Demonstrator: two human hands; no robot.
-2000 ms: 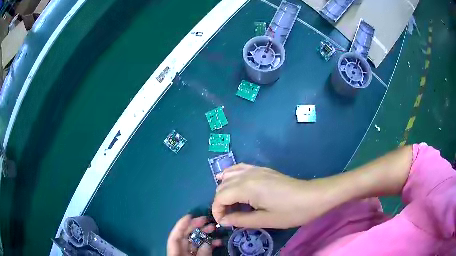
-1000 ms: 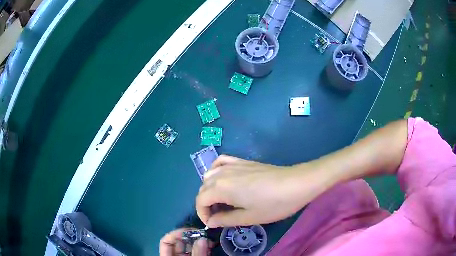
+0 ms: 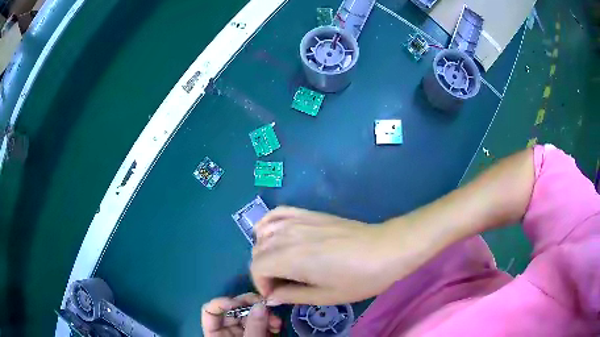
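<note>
My left hand (image 3: 224, 316), low in the frame and cut by the bottom edge, pinches a small circuit board (image 3: 238, 312) seen nearly edge-on. My right hand (image 3: 309, 253) reaches in from the right, its fingertips bent down to the board's right end at a tiny pale piece; whether it grips a lead there is hidden. A grey plastic housing lies beneath: its round cup (image 3: 322, 318) shows below my right wrist, and its arm (image 3: 251, 216) sticks out beyond my right knuckles.
Green boards (image 3: 269, 174) and a populated board (image 3: 208, 172) lie ahead; a pale-faced board (image 3: 388, 131) lies right. Two housings (image 3: 329, 59) stand further off, one near cardboard (image 3: 500, 26). Another housing (image 3: 92, 299) is at lower left, by the white rail (image 3: 158, 125).
The view has shifted, so the table's things sit further left and higher. The board in my left hand has turned from face-up to nearly edge-on. My right fingertips remain close to it.
</note>
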